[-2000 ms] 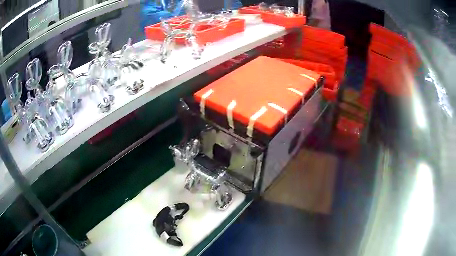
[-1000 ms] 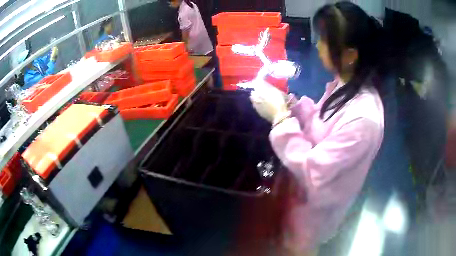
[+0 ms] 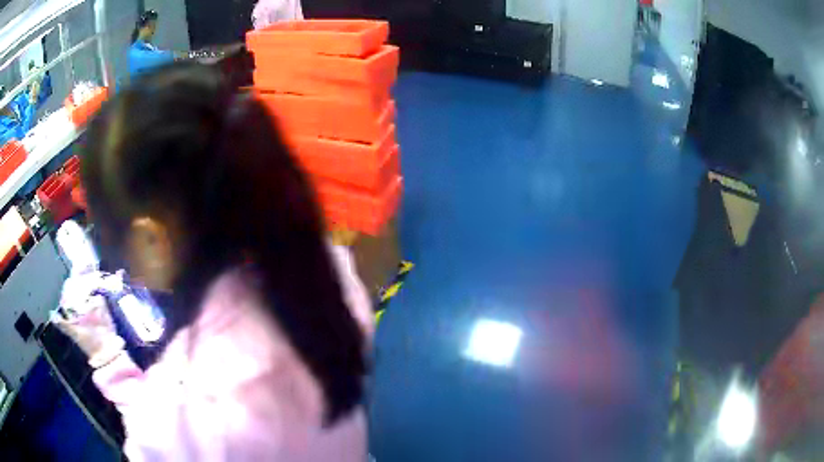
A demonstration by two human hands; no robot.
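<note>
Neither of my hands is in the picture. Nearest in front of me, at the left, a person in a pink top (image 3: 244, 388) stands with dark hair towards me. That person's pale gloved hand (image 3: 90, 311) is near a clear, shiny figure (image 3: 135, 311), which is blurred and bright with glare. A clear lobe (image 3: 77, 246) shows above the hand. The head and hair hide part of the work area.
A tall stack of red-orange trays (image 3: 352, 113) stands behind the person. Blue floor (image 3: 506, 198) runs to dark boxes (image 3: 506, 45) at the back. A black tote (image 3: 736, 289) with cardboard is at the right. Another person in blue (image 3: 149, 59) is far left.
My view has swung to the right. The bench, taped box and black divided tote have moved left, mostly out of view, and the person in pink is now at the left and closer.
</note>
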